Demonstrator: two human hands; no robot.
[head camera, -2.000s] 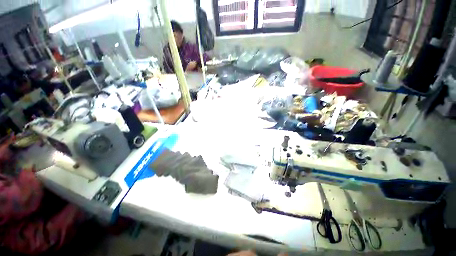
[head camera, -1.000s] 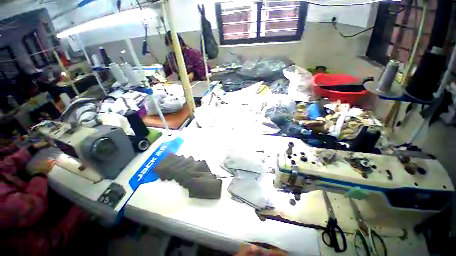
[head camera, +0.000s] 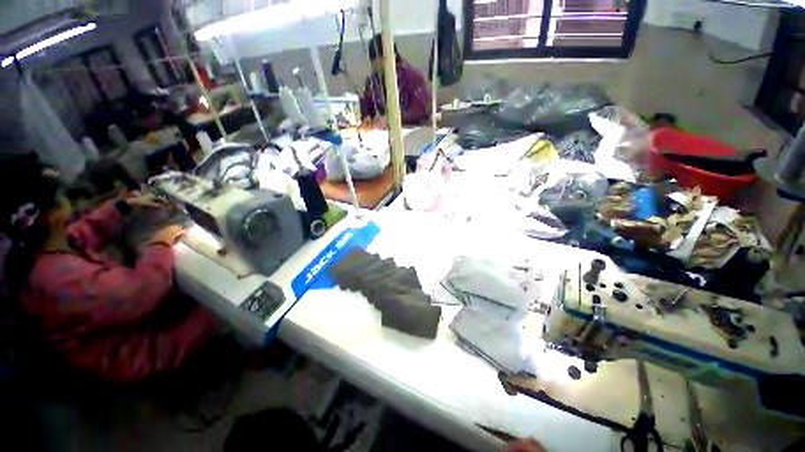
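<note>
Only a small, blurred bit of a hand, probably my right hand (head camera: 525, 445), shows at the bottom edge by the table edge; its grip is cut off. My left hand is out of view. Dark grey-brown turned pieces (head camera: 402, 300) lie in an overlapping fanned row on the white table (head camera: 388, 371). Pale grey pieces (head camera: 494, 335) lie in a loose pile to their right, beside the needle end of the right sewing machine (head camera: 618, 322). A thin dark sliver (head camera: 496, 431) lies at the table edge, left of the hand.
Black-handled scissors (head camera: 643, 434) lie on the right machine bed, cut by the frame. A neighbouring machine (head camera: 260, 225) stands left of the blue label (head camera: 335, 256). A person in pink (head camera: 106, 300) sits at it. Cloth scraps and bags (head camera: 494, 190) and a red basin (head camera: 706, 168) are behind.
The view has turned left, so the table things sit further right and the person in pink shows more. The visible hand is now right of the dark sliver. The piles look unchanged.
</note>
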